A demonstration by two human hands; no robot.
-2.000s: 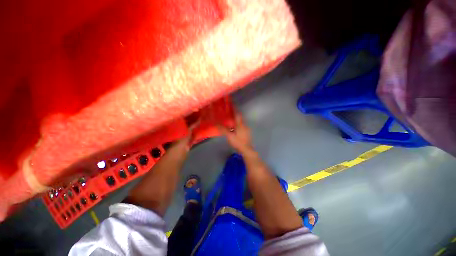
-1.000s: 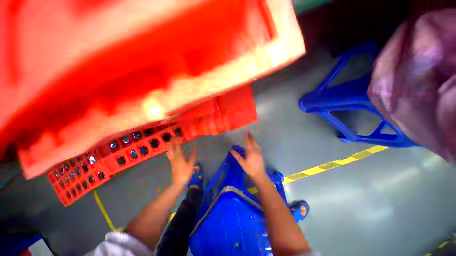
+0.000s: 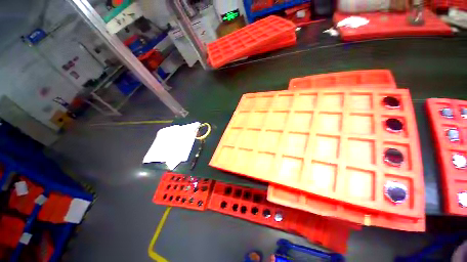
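Note:
No hand is in view. An orange-red compartment tray [image 3: 302,135] lies on the dark green bench in front of me, with dark round parts [image 3: 394,156] in its right-hand column; its other pockets are empty. It rests on other trays whose edges stick out behind and in front. A neighbouring tray [image 3: 439,148] with silvery round parts is cut off at the right edge. Below the bench edge are trays with dark round parts [image 3: 254,210] and more trays [image 3: 323,231] beside them.
White papers [image 3: 171,145], a yellow ring [image 3: 203,131] and a thin black stick [image 3: 196,155] lie at the bench's left end. Empty trays [image 3: 251,41] are stacked behind. A metal post [image 3: 130,61] and blue rack [image 3: 66,225] are left; a blue stool [image 3: 307,253] is below.
The view has swung up from the floor to the bench top. Both hands, seen open below the tray one second ago, have left the picture.

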